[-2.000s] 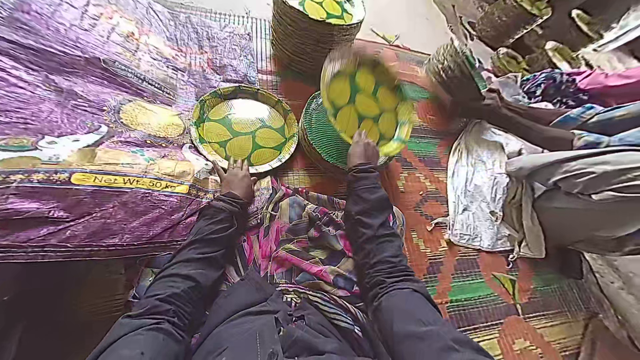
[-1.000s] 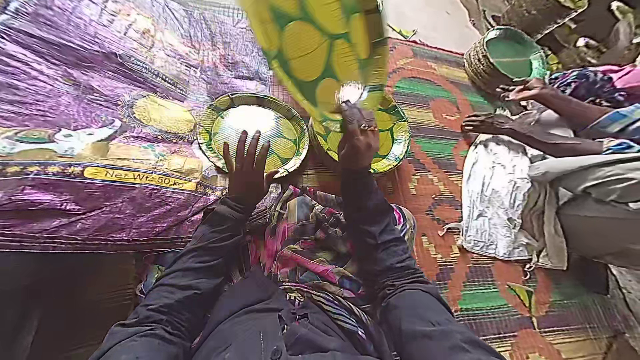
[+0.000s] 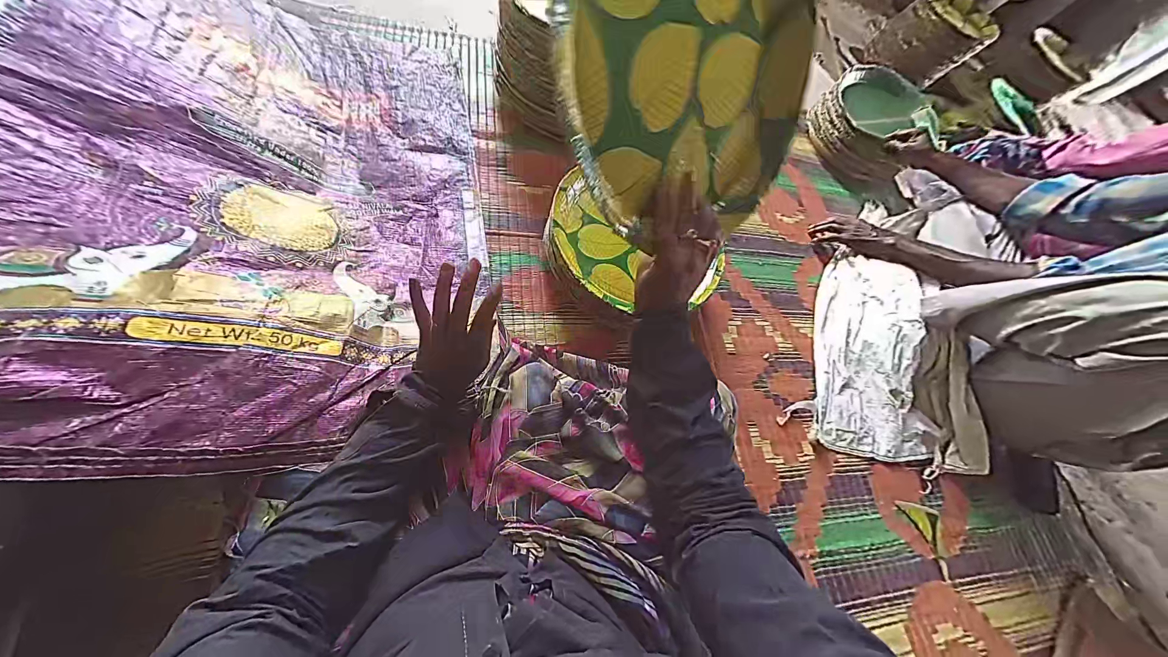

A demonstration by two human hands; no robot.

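My right hand (image 3: 677,246) is raised against the lower edge of a green and yellow leaf-patterned plate (image 3: 689,82), which is tilted up and slightly blurred; its thumb is hidden, so the grip itself is not clear. Below and behind it, another plate of the same pattern (image 3: 598,251) lies on the woven mat. Spread fingers and nothing held mark my left hand (image 3: 449,333), which is over the near right edge of a purple woven sack (image 3: 301,392).
A tall stack of plates (image 3: 525,73) stands behind on the patterned mat (image 3: 766,438). At the right sits a co-worker, one hand (image 3: 912,146) by a stack of green-topped plates (image 3: 853,119), the other (image 3: 853,234) above a white sack (image 3: 867,356).
The plate that was under my left hand at the sack's edge no longer lies there. The co-worker's stack, earlier lifted and blurred, now stands on the far side.
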